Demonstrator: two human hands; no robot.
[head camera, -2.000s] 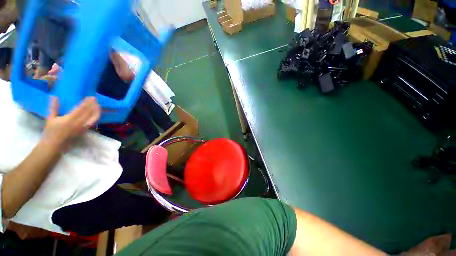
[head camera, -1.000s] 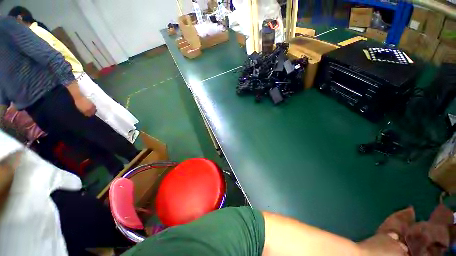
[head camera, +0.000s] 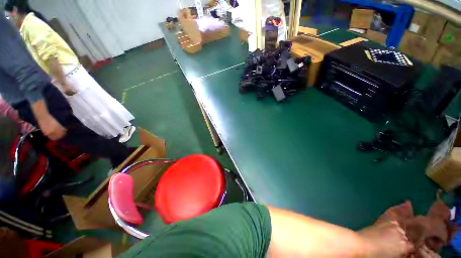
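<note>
My left hand (head camera: 389, 241) is at the bottom right, at the end of a bare forearm and a green sleeve. Its fingers are on a crumpled reddish-brown cloth (head camera: 432, 224) and grip it, low over the green bench (head camera: 288, 151). The bottom edge cuts off part of the cloth. I cannot make out my right hand.
A red round-seat chair (head camera: 191, 189) stands left of the bench edge. Tangled black adapters (head camera: 273, 73), a black case (head camera: 354, 80) and a carton (head camera: 447, 161) are on the bench. People (head camera: 30, 75) and an open carton (head camera: 101, 206) are at left.
The blue stool and its white-clothed carrier have left the view at left. The view has swung right. The cloth and my left hand have come further into view. A person in yellow now shows more.
</note>
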